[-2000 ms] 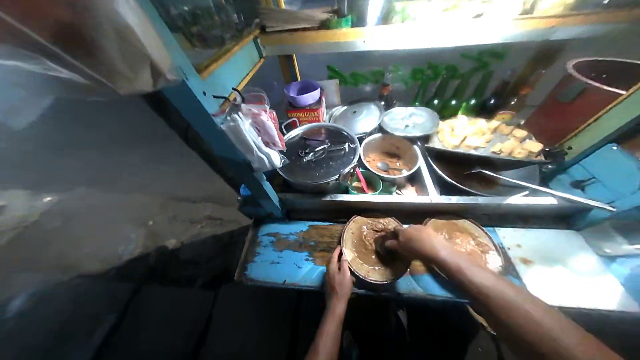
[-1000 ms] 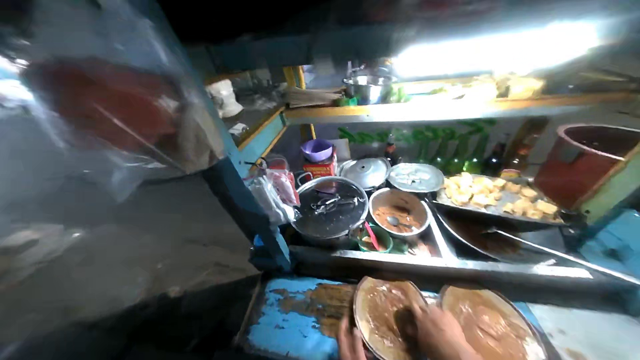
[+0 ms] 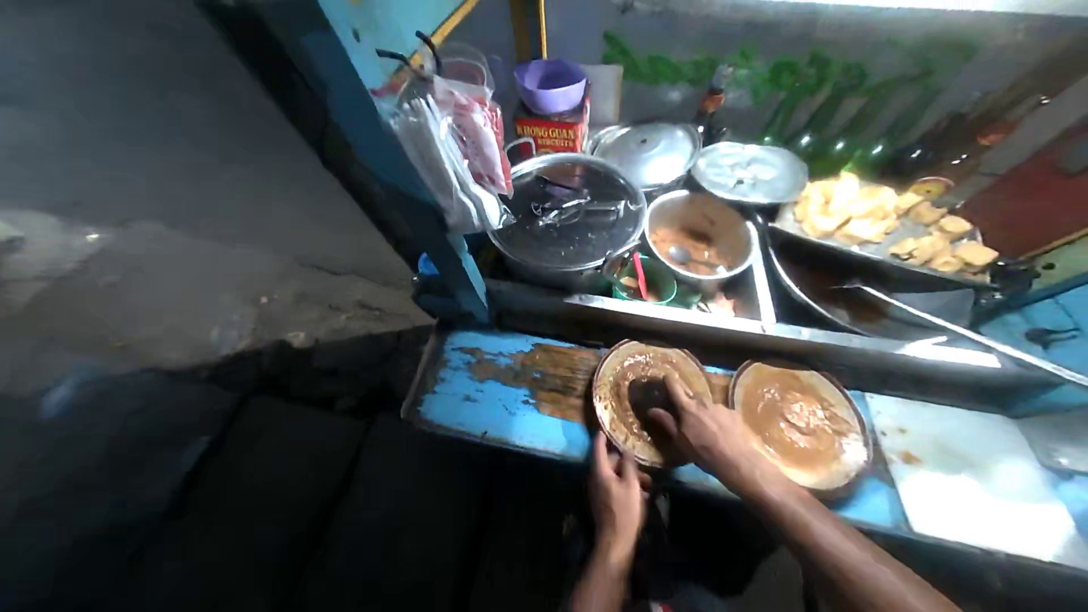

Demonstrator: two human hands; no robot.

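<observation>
A round shallow dish point(image 3: 625, 361) smeared with brown sauce rests on the worn blue wooden ledge. My left hand point(image 3: 619, 493) grips its near left rim. Inside it, my right hand point(image 3: 693, 416) is closed on a dark pestle-like grinder point(image 3: 649, 398), whose shape is partly hidden by the fingers. Just right of it, a second round dish point(image 3: 799, 425) holds a spread of brown sauce, with neither hand on it.
Behind a metal edge point(image 3: 680, 319) stand a glass-lidded pot point(image 3: 569, 225), a white bowl point(image 3: 701, 229) with a spoon, a green cup point(image 3: 659, 285), a tray of fried pieces point(image 3: 858, 208) and a wok point(image 3: 816, 280) with a long-handled ladle point(image 3: 952, 327). A white board point(image 3: 969, 467) lies at right.
Both hands stay at the left dish, the right one still inside it. The view has swung up and back down between frames.
</observation>
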